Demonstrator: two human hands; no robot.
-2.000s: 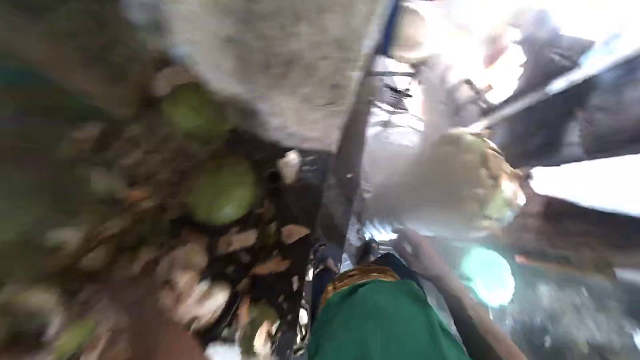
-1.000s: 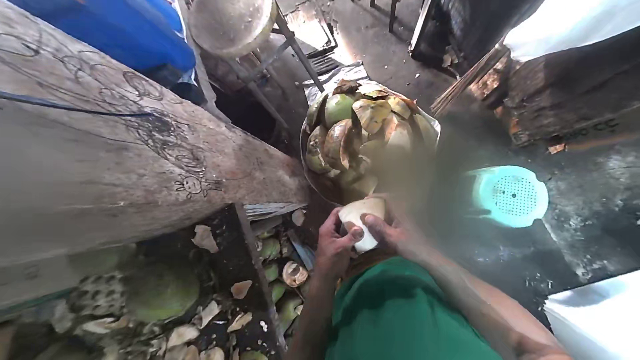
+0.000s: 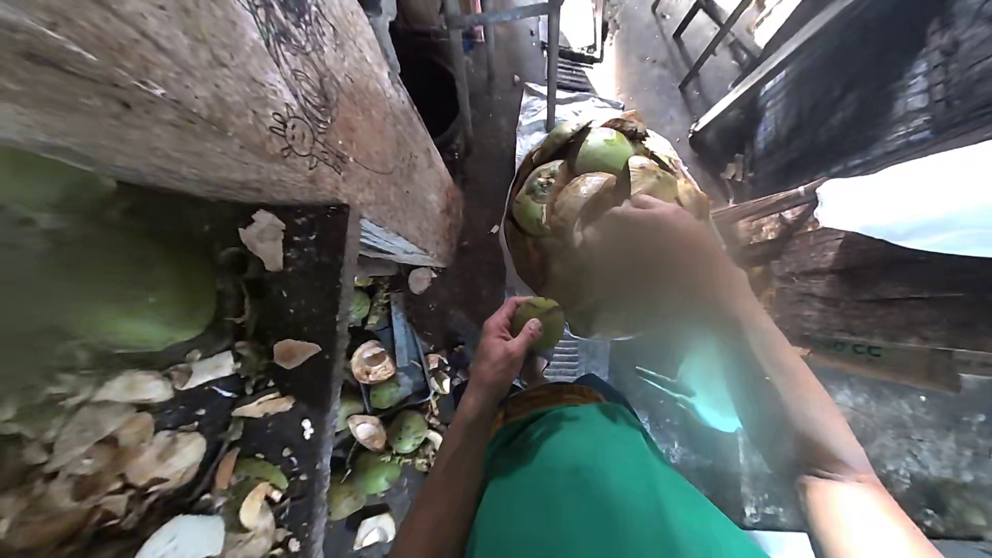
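Note:
My left hand [image 3: 502, 347] grips a small green coconut piece [image 3: 540, 324], thumb on its face, just below the rim of a large round container. The container [image 3: 511, 256] is heaped with green and brown coconut husk pieces [image 3: 583, 203]. My right hand [image 3: 659, 232] reaches over the heap, its fingertips near a pale husk piece [image 3: 652, 178]. A blur covers much of this hand and the near part of the heap, so whether it grips anything cannot be told.
Left stands a wooden block [image 3: 372, 116] with drawings, beside a dark tabletop [image 3: 310, 256] strewn with shell scraps. Coconut husks [image 3: 373, 473] lie below its edge. A turquoise plastic stool [image 3: 709, 387] is partly behind my right arm. Metal legs [image 3: 552, 70] rise beyond the heap.
A second ago both hands held a white peeled piece together; it is no longer seen. My right hand has moved out over the heap, and my left hand now holds a green piece.

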